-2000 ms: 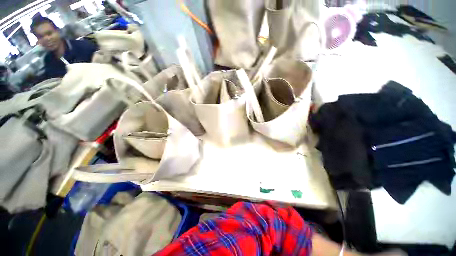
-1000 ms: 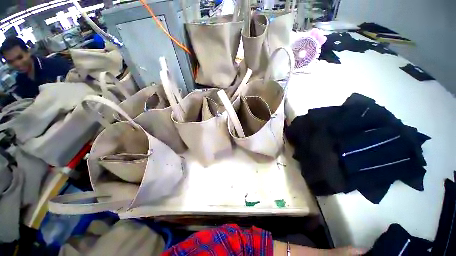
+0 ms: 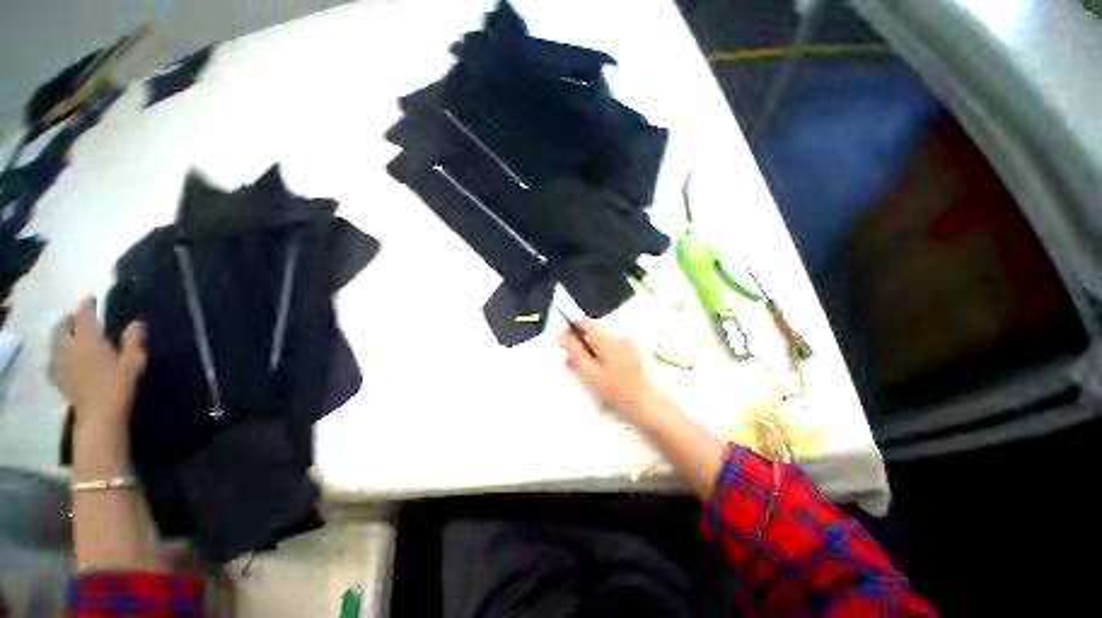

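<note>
A stack of black zip panels (image 3: 242,326) lies at the left, with two silver zips showing. My left hand (image 3: 99,362) rests at its left edge, fingers spread, not visibly gripping anything. A second, uneven heap of black zip panels (image 3: 544,133) lies farther back and right, also with silver zips. My right hand (image 3: 604,362) is just in front of that heap's near corner. It holds small snips (image 3: 578,330), mostly hidden in the fingers, with a thin tip pointing toward the heap.
A lime green tool (image 3: 705,272) lies at the right beside an awl-like tool with a brown handle (image 3: 788,330). Yellowish scraps (image 3: 773,435) lie near my right sleeve. The white table's (image 3: 447,398) right edge borders a dark floor with a yellow line.
The view has swung from the beige bags to the white table with the black panels. Both hands now show, with the left beside the left stack.
</note>
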